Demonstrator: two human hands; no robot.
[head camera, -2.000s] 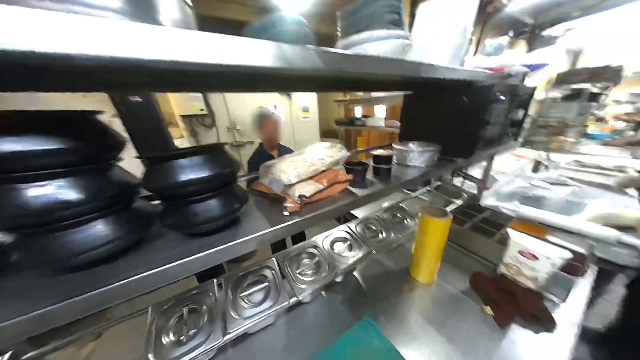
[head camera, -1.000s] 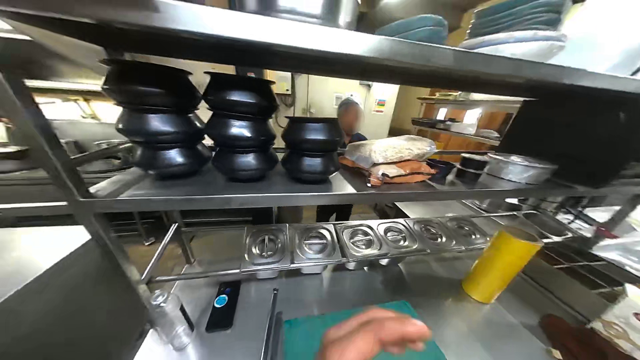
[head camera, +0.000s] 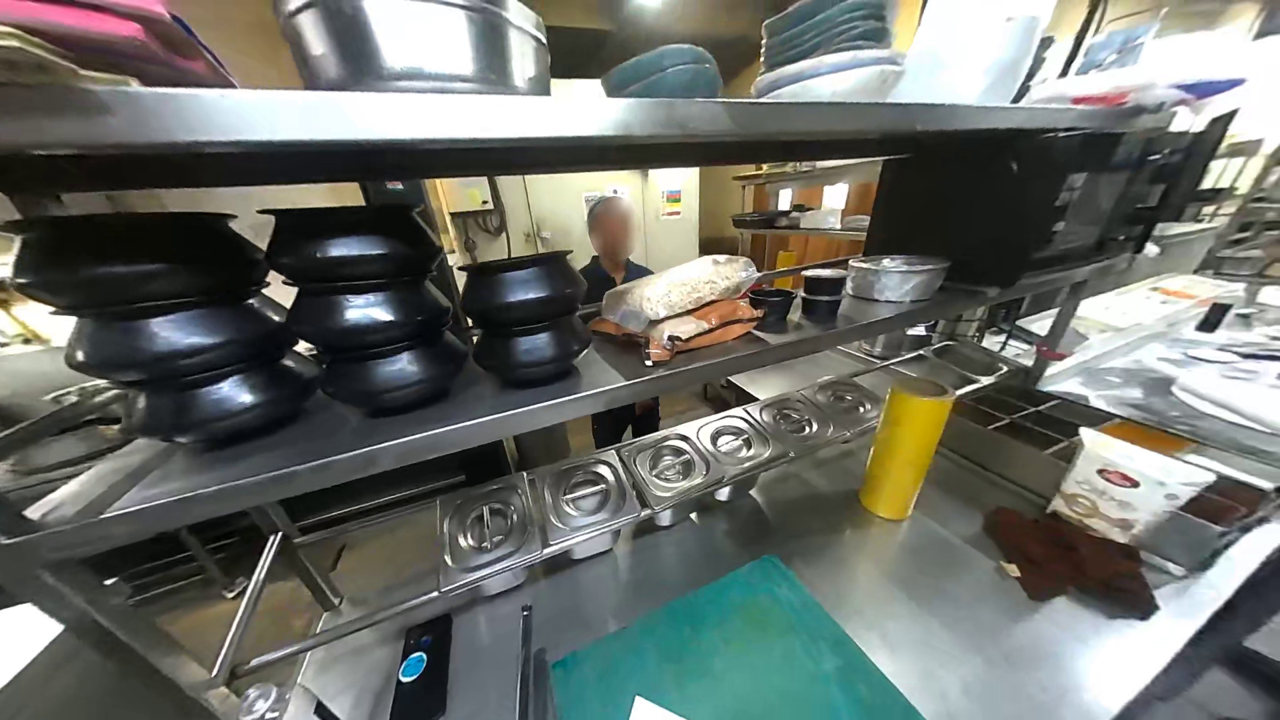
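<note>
Neither of my hands shows in the head view now. A green cutting board lies on the steel counter, with the corner of something white at the frame's lower edge. Left of the board are a slim dark metal tool and a black phone. A yellow cylinder stands upright behind the board, to the right. Steel pans with lids sit in a row in a rack along the counter's back. A brown cloth lies beside a white printed bag at the right.
Above the pans runs a steel shelf with stacked black pots, plastic bags of food and a foil-covered round container. A higher shelf holds bowls and a large metal pot. A person stands beyond the shelves.
A hand seen over the cutting board one second ago is out of view. The white corner at the lower edge was not visible then. The view has swung left, then back toward the right.
</note>
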